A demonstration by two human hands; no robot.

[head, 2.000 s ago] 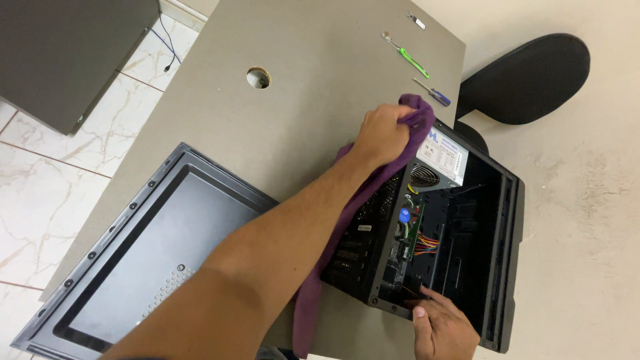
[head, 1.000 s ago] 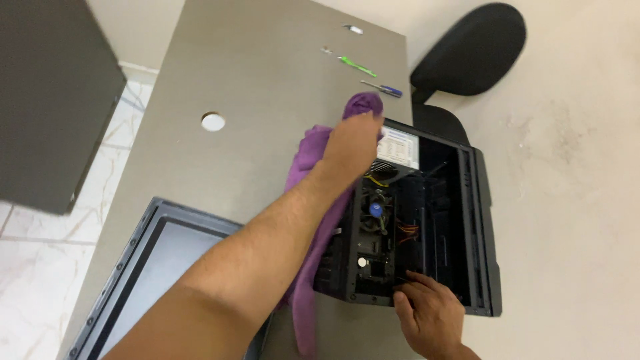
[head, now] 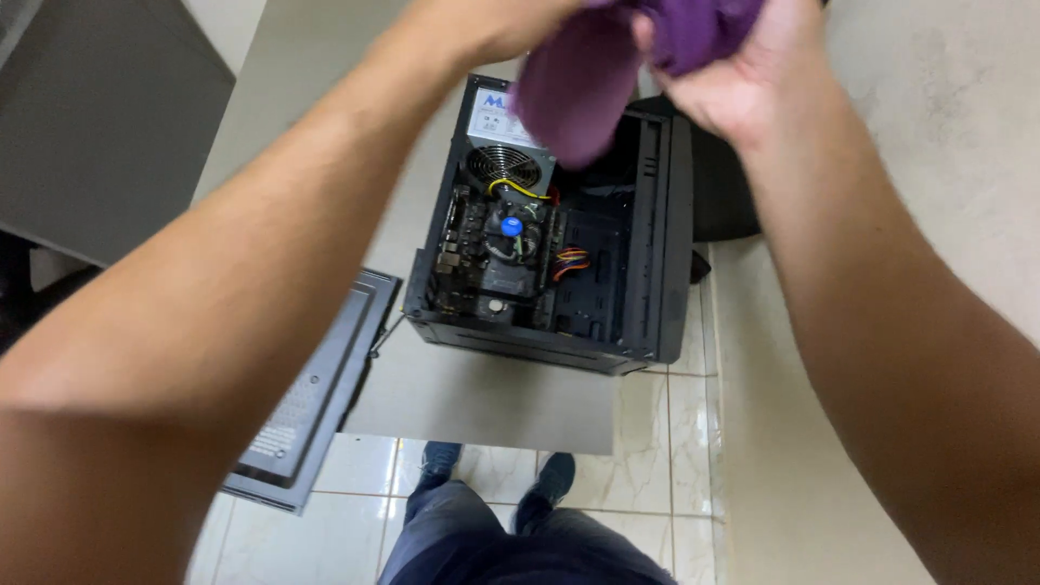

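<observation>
Both of my hands are at the top of the view, around a purple cloth (head: 581, 89) that is bunched up and hangs over the far end of an open computer case (head: 520, 337). My left hand (head: 528, 24) is partly cut off by the frame edge, its fingers at the cloth. My right hand (head: 735, 89) grips the cloth's bunched part. Inside the case are the power supply (head: 504, 166) with its fan grille, a CPU cooler with a blue centre (head: 512, 227), the motherboard (head: 508, 280) and a bundle of coloured cables (head: 572, 260).
The case stands on a grey table (head: 487, 398). A dark metal side panel (head: 325, 390) lies left of it, partly behind my left arm. A black chair (head: 719, 187) is beyond the case at the right, by the wall. A dark grey cabinet (head: 106, 114) is at the far left.
My right hand has left the case's near edge and moved up to the cloth. The cloth, earlier along the case's left side, is now lifted above its far end. The view has shifted strongly.
</observation>
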